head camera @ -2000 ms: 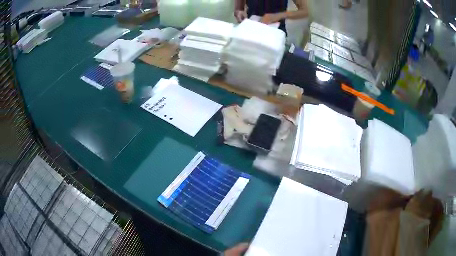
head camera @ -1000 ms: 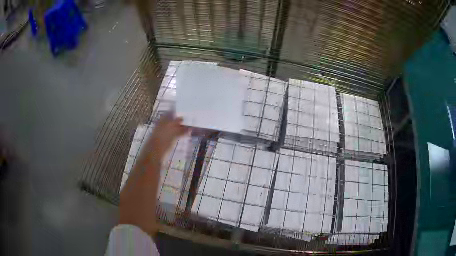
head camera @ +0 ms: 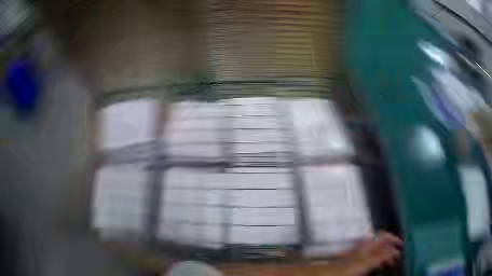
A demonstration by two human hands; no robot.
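The picture is strongly blurred. My left hand is at the lower right of the basket, near the table edge, its arm reaching across the bottom from a white sleeve. Its fingers look apart, with nothing visible in them. A white panel lies flat on the far-left stack in the wire basket. Other white panels lie in two rows. My right hand is out of the picture.
The green table runs along the right. Pale sheets and blurred items lie on it, with a blue piece at its lower end. A blue object is on the floor at far left.
My left hand has let go of the white panel, which now lies on the far-left stack, and has swung right towards the table. The view has turned right, showing more table.
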